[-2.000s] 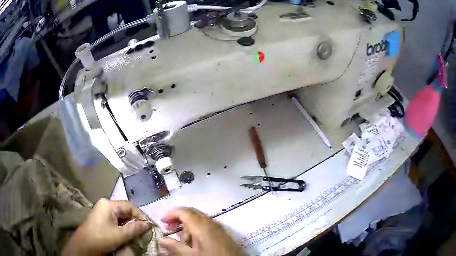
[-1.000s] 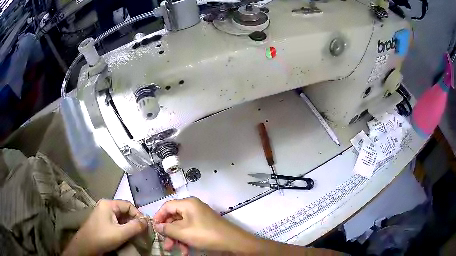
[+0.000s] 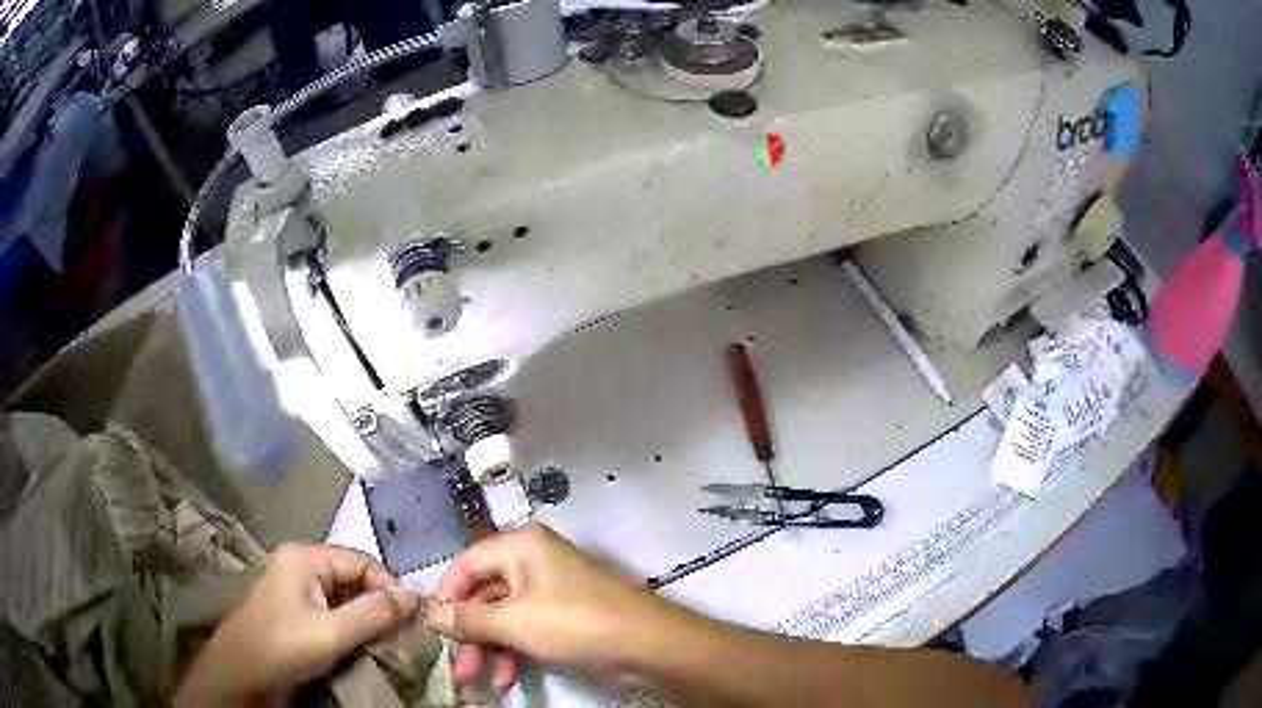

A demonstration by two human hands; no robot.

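The khaki garment (image 3: 125, 553) is heaped at the lower left, with a striped paler part. My left hand (image 3: 307, 620) pinches its edge between thumb and fingertips at the bottom, just in front of the needle plate (image 3: 413, 520). My right hand (image 3: 519, 609) meets it there, thumb and forefinger closed on the same small edge. The fingertips of both hands nearly touch, and the pinched piece is mostly hidden. The garment edge hangs below the fingers.
The off-white sewing machine (image 3: 664, 208) spans the view. On its bed lie black-handled snips (image 3: 817, 508) across a brown-handled tool (image 3: 749, 401), and a white pen (image 3: 897, 329). White labels (image 3: 1066, 401) are piled right, near a hanging pink object (image 3: 1197, 307). A printed scale (image 3: 886, 570) runs along the front edge.
My right hand has closed in from the right to meet my left at the garment edge, and its forearm now stretches across the lower front. The view has shifted, moving the machine slightly right in frame.
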